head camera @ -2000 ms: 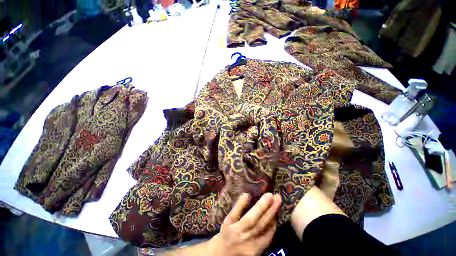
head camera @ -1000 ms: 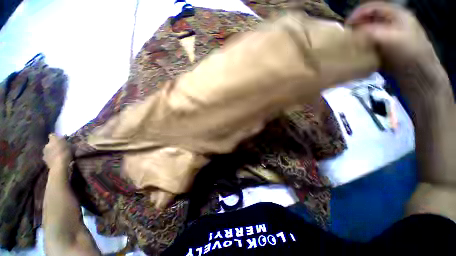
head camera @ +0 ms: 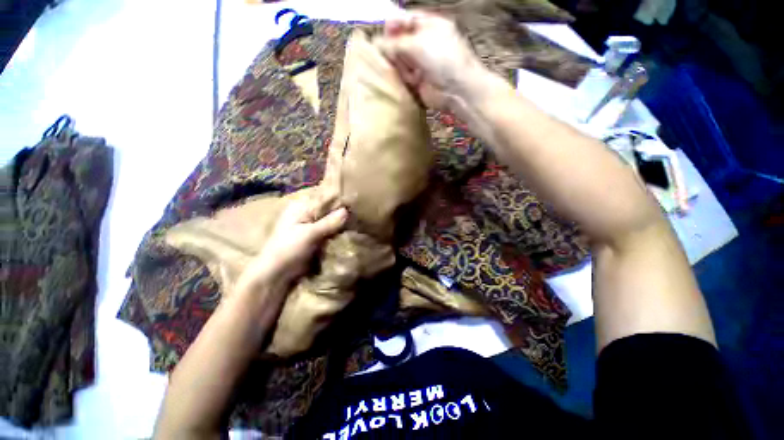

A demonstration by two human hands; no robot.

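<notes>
A patterned jacket [head camera: 258,129] lies on the white table in front of me, its neck with a dark hanger [head camera: 294,27] at the far side. Its tan satin lining [head camera: 382,146] is drawn out and held up over the jacket. My right hand [head camera: 425,53] grips the upper end of the tan fabric, slightly blurred. My left hand [head camera: 301,230] pinches the fabric lower down, near the jacket's middle. More bunched tan lining hangs below my left hand. The fingertips of my right hand are partly hidden.
Another patterned jacket [head camera: 52,258] lies at the left. More jackets [head camera: 516,43] lie at the far side. At the right corner are clear-white containers [head camera: 612,73] and a pale tray with a black item [head camera: 658,172]. A dark hook [head camera: 394,345] shows at the near edge. The floor is blue.
The jacket's patterned front was uppermost; then the tan lining was stretched wide between my hands. Now my hands are closer together, my left moved right and my right moved left, with the lining upright between them.
</notes>
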